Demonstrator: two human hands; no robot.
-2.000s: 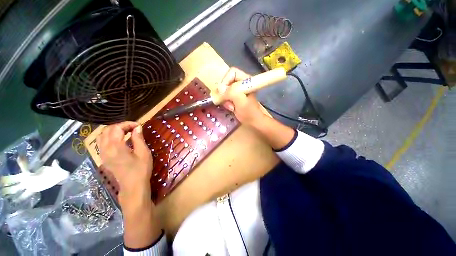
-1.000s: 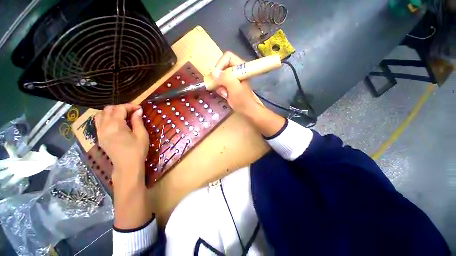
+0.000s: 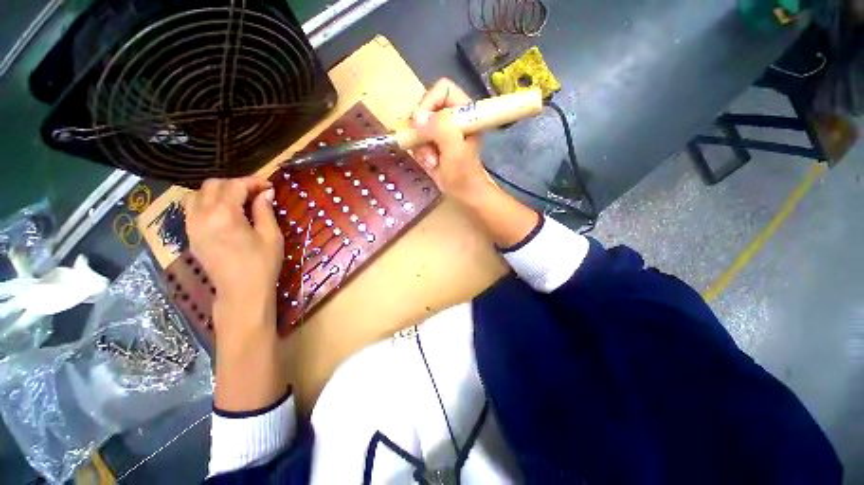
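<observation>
The reddish-brown drilled jig (image 3: 379, 213) lies on a tan wooden board (image 3: 450, 256). Rows of small silvery metal parts (image 3: 363, 194) sit in it, with thin dark wire leads (image 3: 332, 275) across its near part. My right hand (image 3: 450, 142) grips the pale handle of the soldering iron (image 3: 497, 112). The iron points left, with its tip by my left fingertips at the jig's far edge. My left hand (image 3: 237, 237) is over the jig's left part, its thumb and fingers pinched together. Anything between them is too small to tell.
A black fan (image 3: 223, 114) with a wire guard stands beyond the jig. A coiled iron stand (image 3: 507, 19) and yellow sponge (image 3: 526, 74) are at the top. A dark heap of leads (image 3: 171, 227), plastic bags (image 3: 57, 407) and a white glove (image 3: 62, 289) lie left.
The view has shifted, so the bench things sit higher in the picture. The dark heap beside my left hand shows more clearly. The iron's tip stays close to my left fingertips.
</observation>
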